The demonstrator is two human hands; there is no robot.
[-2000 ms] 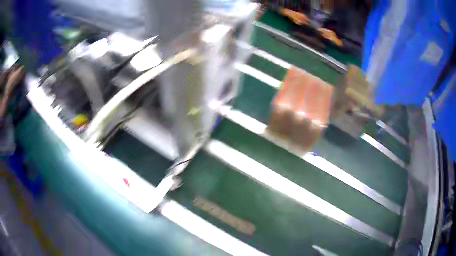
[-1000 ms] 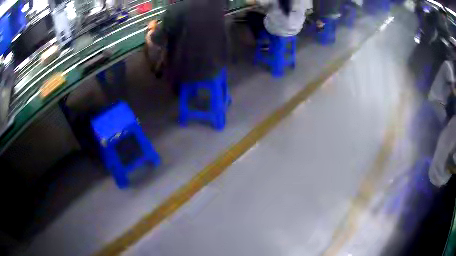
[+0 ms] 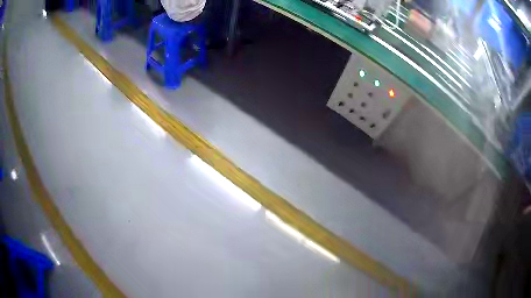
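Neither of my hands is in the picture. Nearest in front of me is the grey floor (image 3: 157,215) with a yellow line (image 3: 221,167) running diagonally across it. A pale control box (image 3: 368,96) with green and red lights and several dark buttons hangs below the edge of the green line surface (image 3: 428,78). The objects on that surface are small and blurred.
A blue stool (image 3: 174,49) stands at the upper left with a seated person in a pale top (image 3: 184,8). Another blue stool (image 3: 109,20) is behind it. Part of a blue stool (image 3: 28,265) shows at the lower left. A second yellow line (image 3: 43,198) curves down the left.
The view has swung from the green line surface with its copper-coloured block, over the stools, to the floor and the control box. No hand of mine is identifiable in the earlier frames.
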